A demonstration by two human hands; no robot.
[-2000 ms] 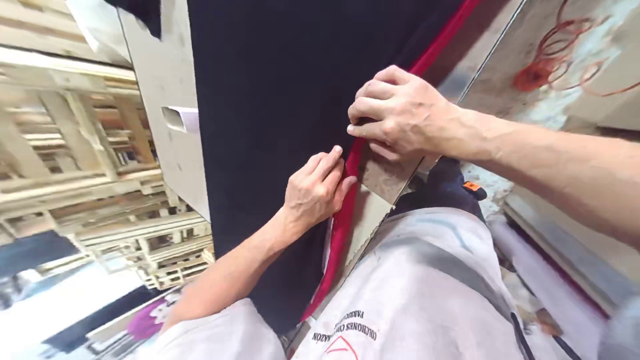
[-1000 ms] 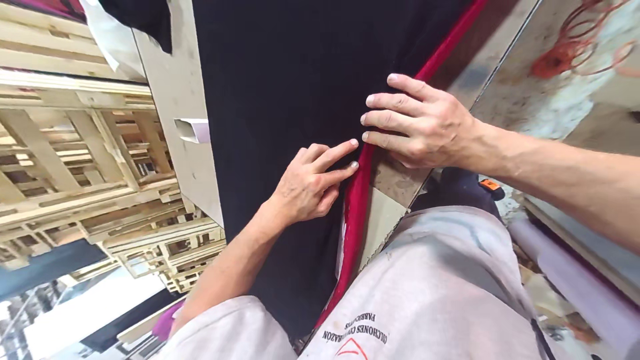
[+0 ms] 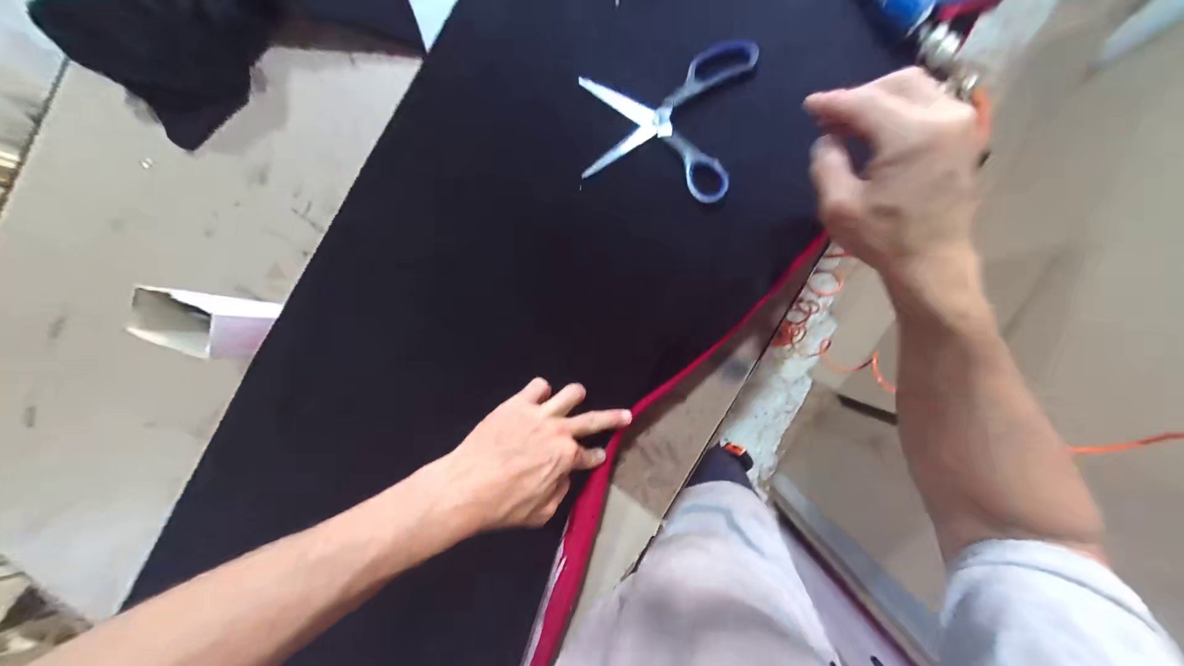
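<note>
Black fabric [image 3: 444, 277] covers a long panel, with a red fabric strip [image 3: 585, 518] along its right edge. My left hand [image 3: 532, 453] lies flat near that edge, its fingertips touching the strip and nothing held. My right hand [image 3: 902, 166] is raised over the upper right of the fabric, fingers curled apart, and I see nothing in it. Beyond its fingers is a tool with a blue body and metal fittings [image 3: 939, 46], partly cut off by the frame. A pair of scissors [image 3: 662, 123] rests on the black fabric with its blades spread.
The worktable [image 3: 268, 194] shows on the left, bearing a cardboard piece [image 3: 203, 322] and a dark cloth [image 3: 176, 65]. A coiled orange hose [image 3: 803, 324] hangs or lies past the table's right edge, near my body.
My right hand has left the red strip beside my left hand and moved up along the panel. My left hand stays at the strip. The view has shifted, showing the scissors and the blue-bodied tool.
</note>
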